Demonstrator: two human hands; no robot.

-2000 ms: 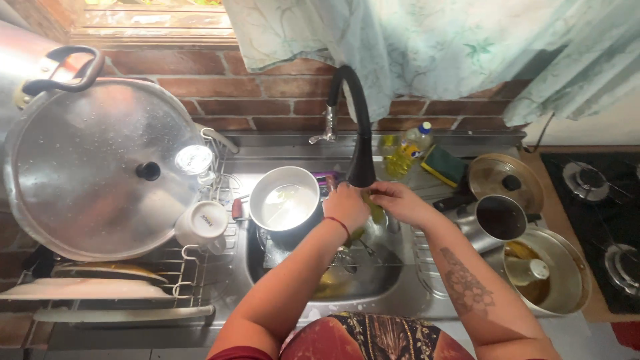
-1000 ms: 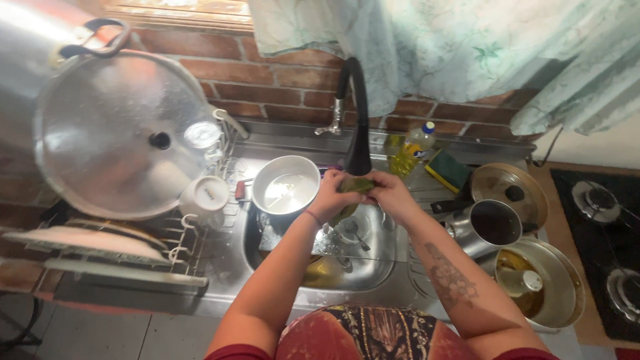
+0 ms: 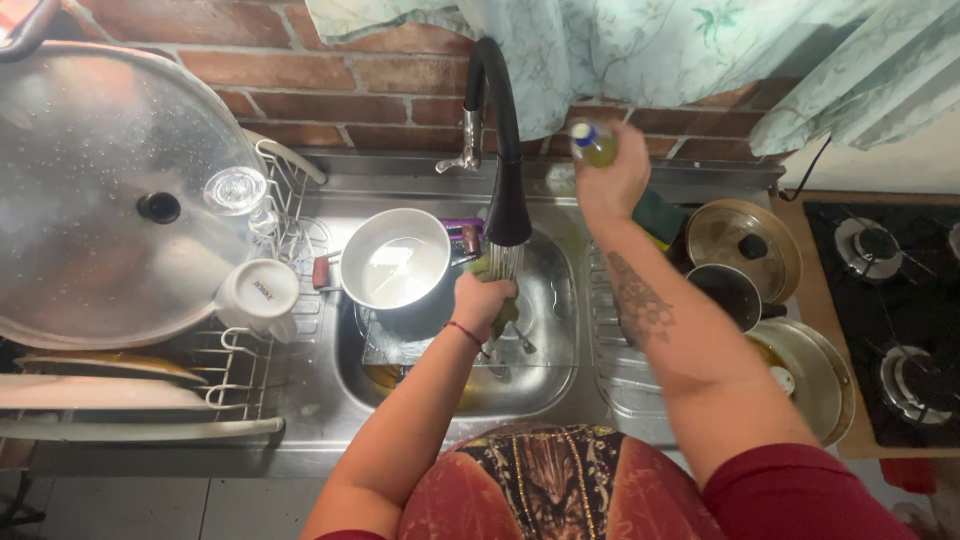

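Observation:
Under the black faucet head my left hand holds a green sponge or cloth, with water streaming over it; much of it is hidden by my fingers. My right hand is raised near the brick wall and grips a clear bottle of yellow-green liquid with a blue and white cap. A light metal pot with reddish-brown handles stands at the sink's left side. Below my left hand, the steel basin contains cutlery and a clear flat sheet or tray.
At left, a large metal lid, a white mug, a glass and plates rest on a dish rack. On the right are a green sponge, a lidded pan, more pots and a gas stove.
My right hand has left the green item under the faucet and now holds the bottle, lifted from behind the sink. My left hand keeps the green item. Water now visibly runs from the faucet.

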